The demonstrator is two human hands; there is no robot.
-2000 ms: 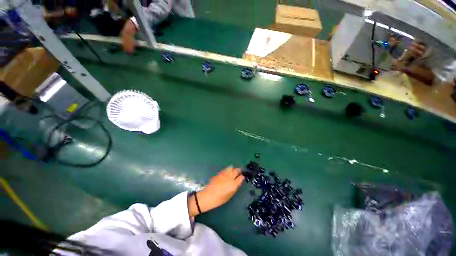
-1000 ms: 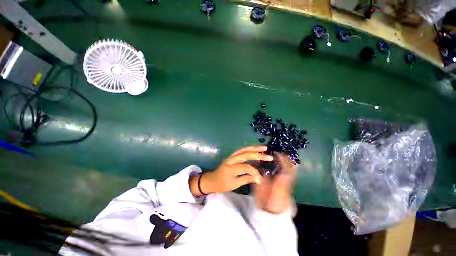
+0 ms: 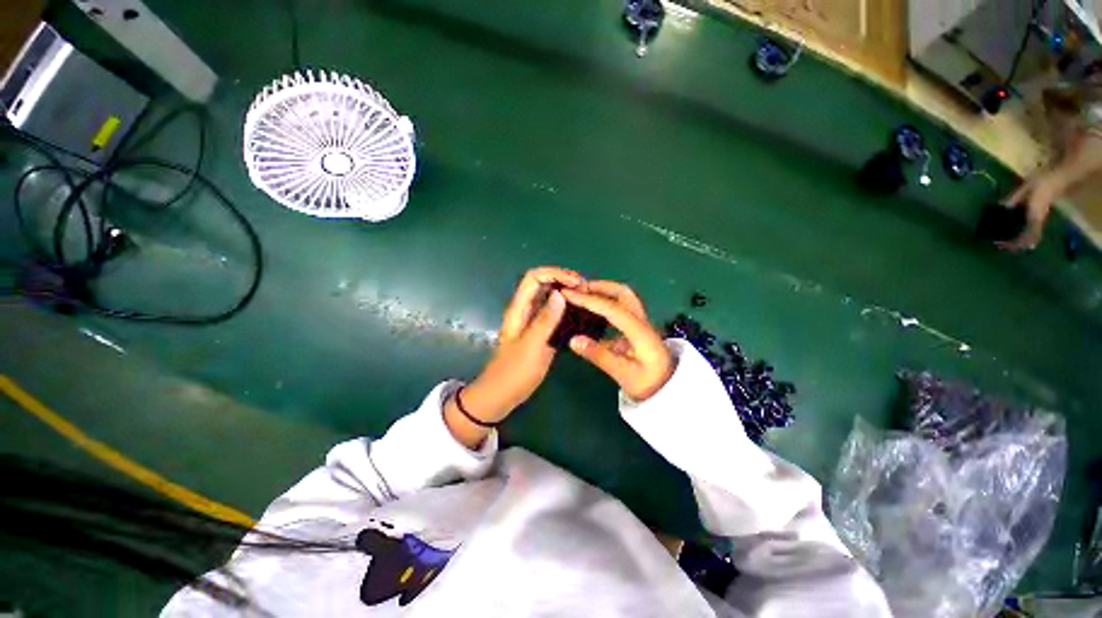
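Observation:
My left hand (image 3: 522,342) and my right hand (image 3: 625,337) meet above the near part of the belt. Both hold a round black housing (image 3: 578,322) between their fingers, which cover much of it. No small part can be made out between the fingertips. A loose pile of small glossy black parts (image 3: 752,389) lies on the belt to the right, partly hidden by my right sleeve.
The green conveyor belt (image 3: 483,157) carries a white fan (image 3: 336,162) at left and a clear plastic bag (image 3: 955,513) at right. Black cables (image 3: 248,260) lie far left. Coil pieces (image 3: 771,57) line the far edge. Another person's hand (image 3: 1049,181) touches a black housing (image 3: 1001,222) there.
Both hands have moved up and left, away from the pile, and now hold the black housing together. The view has shifted. Another person's hand has come onto the belt's far side.

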